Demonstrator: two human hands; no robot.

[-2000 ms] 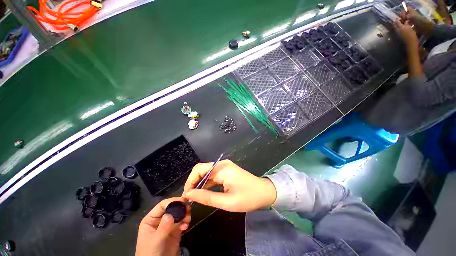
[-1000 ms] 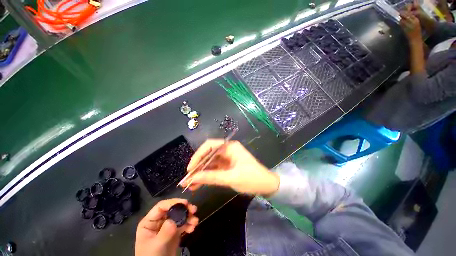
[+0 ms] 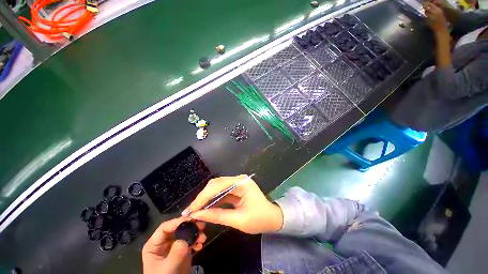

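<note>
My left hand (image 3: 170,247) holds a round black case (image 3: 187,233) between thumb and fingers at the bottom centre. My right hand (image 3: 235,206) grips thin silver tweezers (image 3: 222,196). The tweezer tips are at the upper edge of the case, by my left fingertips; whether they hold a part is too small to tell. Just beyond my hands is a shallow black tray (image 3: 176,179) of tiny black parts. A heap of open black rings (image 3: 115,217) lies to its left.
Small silver and yellowish modules (image 3: 200,128), a tiny metal parts pile (image 3: 239,132), green strands (image 3: 262,111) and a clear celled tray (image 3: 321,80) lie beyond. A white rail edges the green belt (image 3: 134,59). A blue stool (image 3: 374,144) and a neighbouring person's arm (image 3: 443,48) are right.
My right hand has come down from over the black tray, bringing the tweezers back to the case in my left hand. Pieces on the belt have moved left.
</note>
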